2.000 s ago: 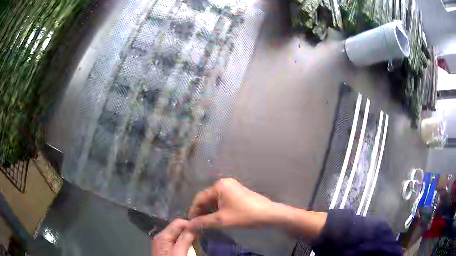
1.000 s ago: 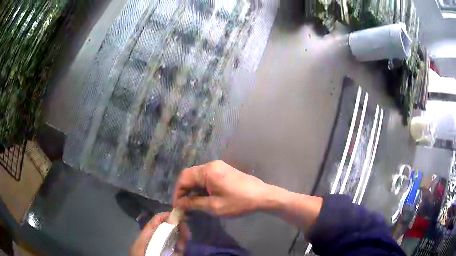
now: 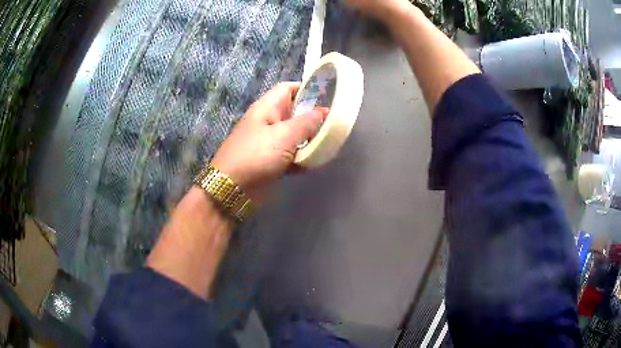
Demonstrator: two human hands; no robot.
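My left hand (image 3: 265, 136), with a gold-coloured watch at the wrist, grips a cream-white tape roll (image 3: 346, 112) over the right edge of the silvery mesh board (image 3: 156, 102). A white tape strip (image 3: 314, 41) runs from the roll up to the top edge of the picture. My right hand (image 3: 371, 5) is stretched far forward and cut off by the top edge; its fingers are hardly visible, so its grip cannot be told.
A grey-white cup (image 3: 528, 61) lies on its side by green bundles (image 3: 476, 13) at the upper right. More green bundles (image 3: 20, 102) line the left. My right sleeve covers most of the striped dark board (image 3: 432, 319). A cardboard box (image 3: 34, 279) is at lower left.
Both hands have moved forward from the near edge and apart, the right one to the top of the picture. A tape strip now stretches from the roll in my left hand.
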